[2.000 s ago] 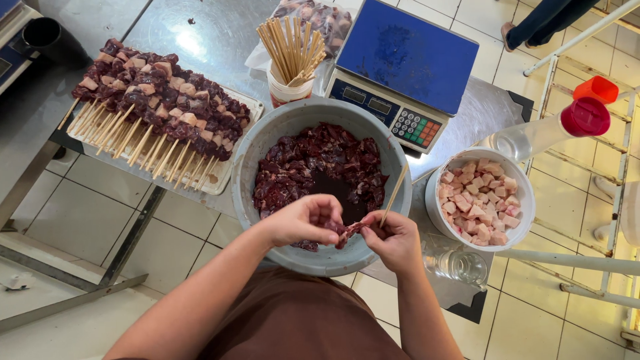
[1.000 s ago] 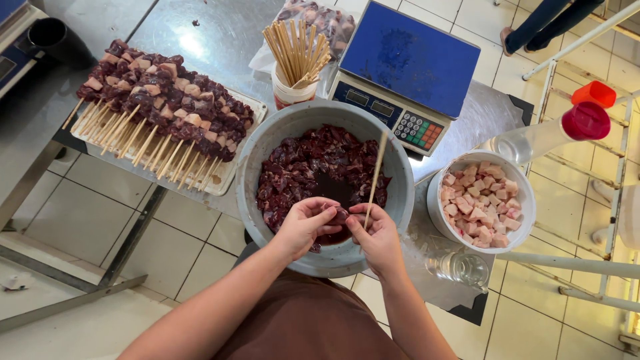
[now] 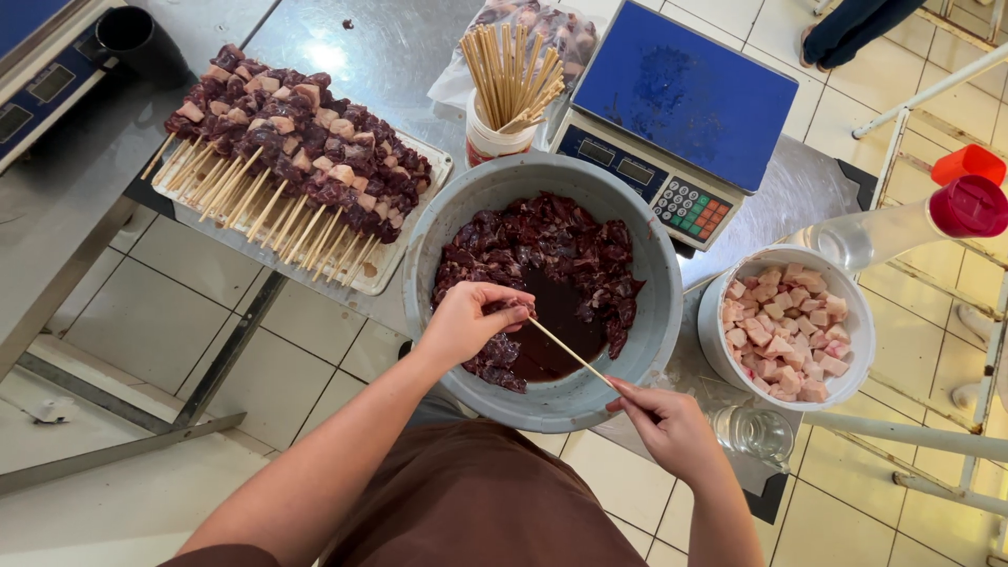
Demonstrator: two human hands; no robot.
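Above the grey plastic basin (image 3: 661,339), my left hand (image 3: 476,323) pinches a small piece of dark meat at the tip of a wooden skewer (image 3: 573,352). My right hand (image 3: 665,425) grips the skewer's other end near the basin's lower right rim. Dark red meat pieces (image 3: 551,236) lie in the basin around a pool of dark liquid. To the right, a white bucket (image 3: 713,315) holds pale cubes of fat or meat (image 3: 787,331). Loaded skewers (image 3: 299,150) are piled on a white tray (image 3: 382,276) at the left.
A tub of bare skewers (image 3: 508,87) and a blue-topped scale (image 3: 685,94) stand behind the basin. Near the bucket are a glass jar (image 3: 752,433) and a clear bottle with a red lid (image 3: 866,232). A black cup (image 3: 142,47) is at upper left. A person's legs (image 3: 854,31) show at upper right.
My right hand has moved right and down, away from my left hand. The skewer, upright between my hands a second ago, now slants from my left fingers down to my right.
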